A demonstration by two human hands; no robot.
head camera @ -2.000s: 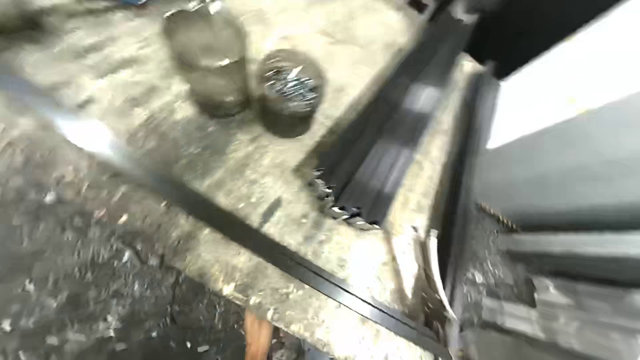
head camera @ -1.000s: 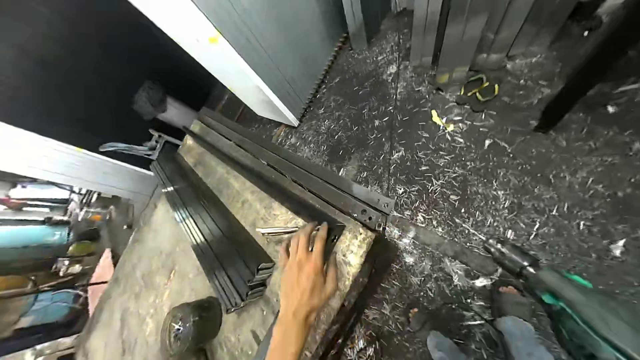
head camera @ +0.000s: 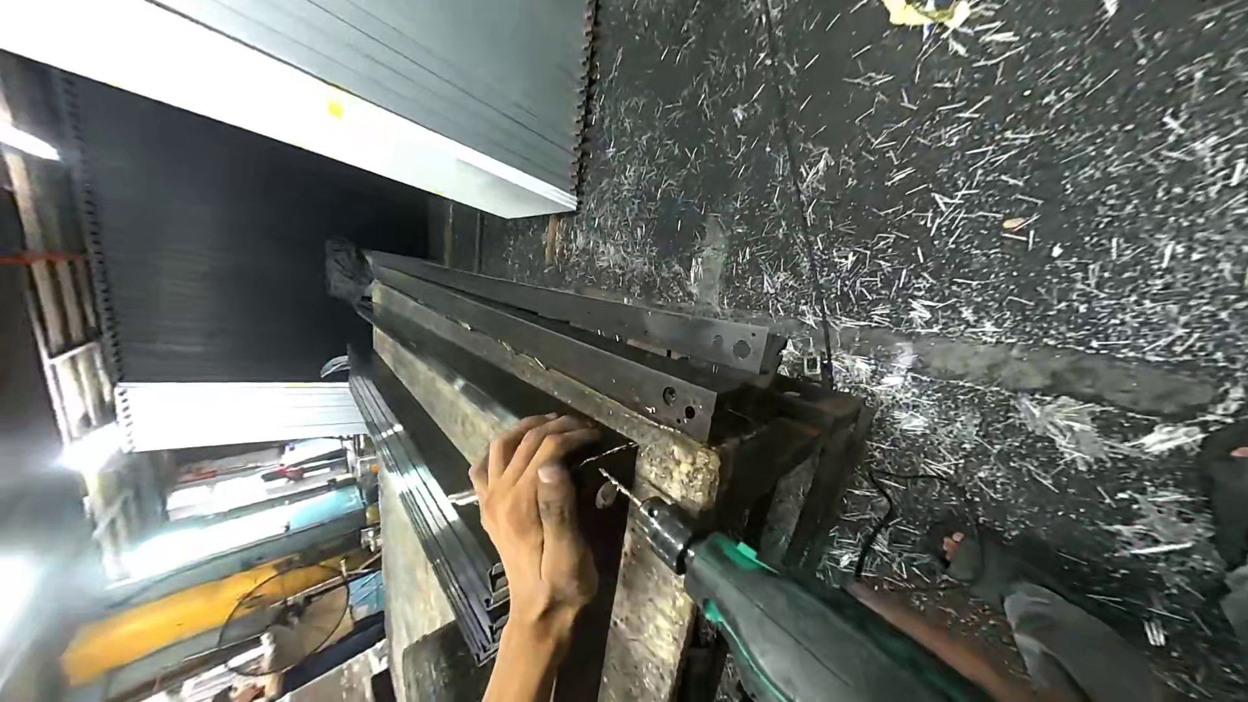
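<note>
My left hand [head camera: 541, 517] presses on a dark metal bar [head camera: 575, 604] lying along the worn bench top [head camera: 648, 624], with its fingers bent over the bar. Just right of that hand, a green and black power drill [head camera: 790, 604] points its twist bit [head camera: 624, 487] at the bar; whether the tip touches cannot be told. My right hand is hidden behind the drill body; only a blurred forearm shows beyond it. A stack of dark metal channels [head camera: 429, 517] lies left of my left hand. Two holes show near the end of a steel angle rail [head camera: 673, 390] along the bench edge.
Stacked grey panels [head camera: 468, 88] stand beyond the bench. Metal shavings [head camera: 936, 244] litter the dark floor, where a yellow scrap [head camera: 926, 12] lies. A cable [head camera: 799, 185] crosses the floor. A round fan [head camera: 288, 614] stands at the lower left. Feet show at the lower right.
The drill has moved left from over the floor to beside my left hand, its bit now at the bar. My left hand stays on the bench. The view has turned strongly since the oldest frame.
</note>
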